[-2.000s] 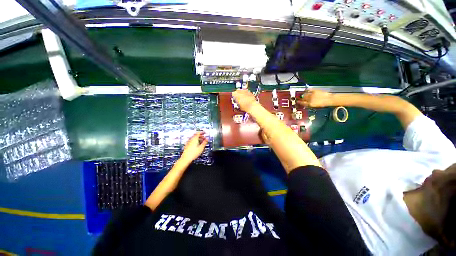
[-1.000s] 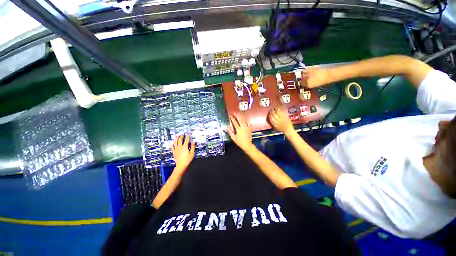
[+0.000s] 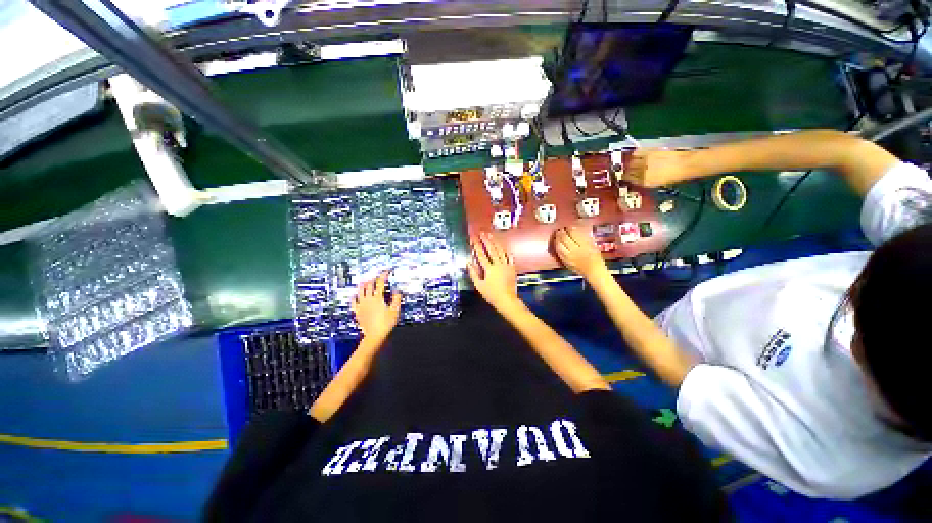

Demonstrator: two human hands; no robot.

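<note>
My left hand (image 3: 378, 304) rests on the near part of the clear blister tray (image 3: 373, 240), fingers apart, with no unit visible in it. My right hand (image 3: 494, 270) lies at the near left edge of the reddish-brown test board (image 3: 531, 241), fingers slightly spread, with nothing visible in it. The board carries a row of pale sockets (image 3: 547, 214), with white toggle pieces (image 3: 578, 174) behind them. Thin wires (image 3: 516, 194) lie at its back left. Small red and dark indicators (image 3: 605, 232) sit at its right end.
Another person's hands (image 3: 579, 250) are at the board's near edge and back right. A white tester (image 3: 475, 90) and dark monitor (image 3: 620, 67) stand behind. A tape roll (image 3: 730, 193) lies right, a second blister tray (image 3: 110, 281) far left, a blue crate (image 3: 234, 378) below.
My right hand has moved from the board's back left to its near edge. My left hand has shifted slightly within the tray area. In the last second both hands have stayed nearly still.
</note>
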